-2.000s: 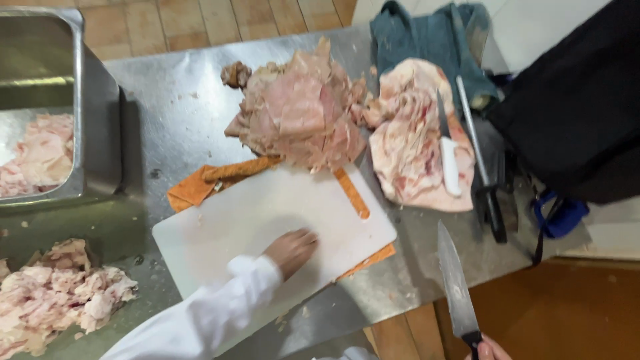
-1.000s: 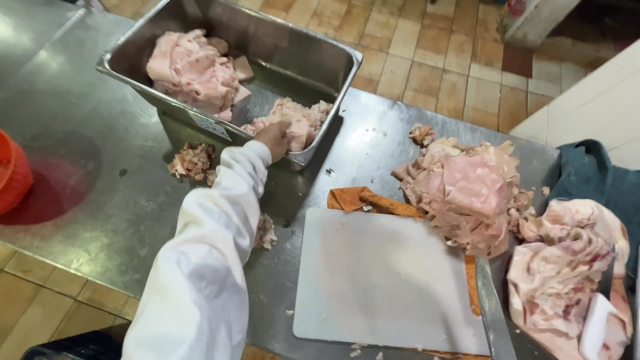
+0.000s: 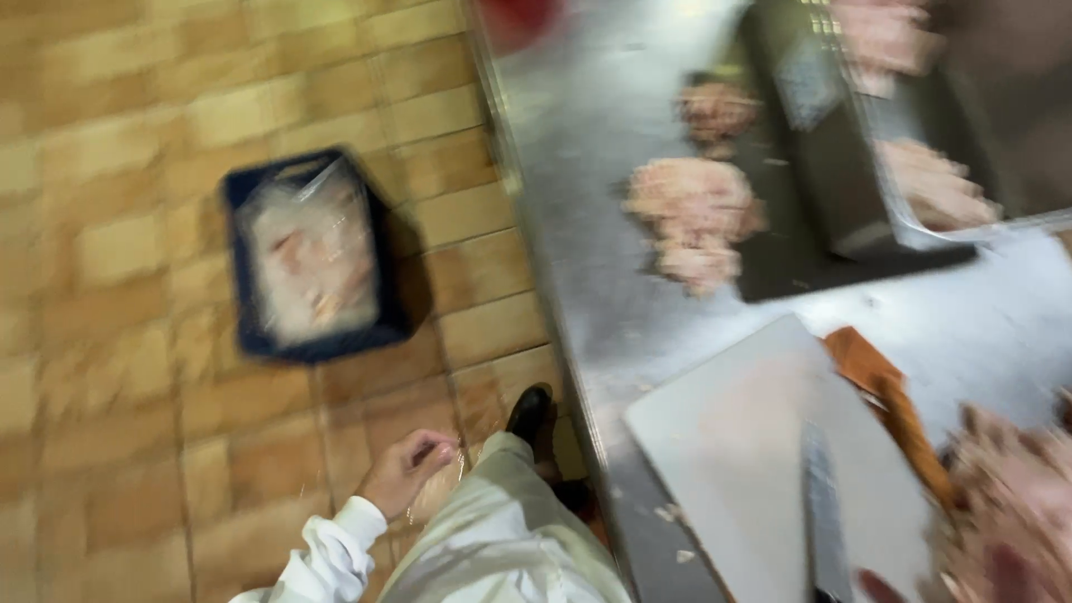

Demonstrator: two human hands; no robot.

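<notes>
At lower centre, my left hand [image 3: 410,471] hangs over the tiled floor beside my trouser leg, fingers curled; a clear, glinting strip shows near them, too blurred to identify. At the bottom edge a little of my right hand [image 3: 878,586] shows at the handle of a knife [image 3: 825,511], whose blade lies over the white cutting board [image 3: 754,435]. Pale meat or fat trimmings [image 3: 699,213] sit on the steel table [image 3: 603,276]. The deep steel pan [image 3: 846,184] holds more pieces [image 3: 934,184]. A large blurred meat piece [image 3: 1013,502] is at lower right.
A dark blue crate [image 3: 389,327] with pale contents in clear plastic [image 3: 314,260] stands on the tiled floor [image 3: 126,402], left of the table. An orange cloth [image 3: 888,394] sticks out beside the board. A red object [image 3: 519,17] is on the table at the top. My black shoe [image 3: 529,410] is near the table edge.
The view has swung far left, bringing the floor and crate in. My left hand has left the steel pan and is now beside my leg. The knife blade shows over the board.
</notes>
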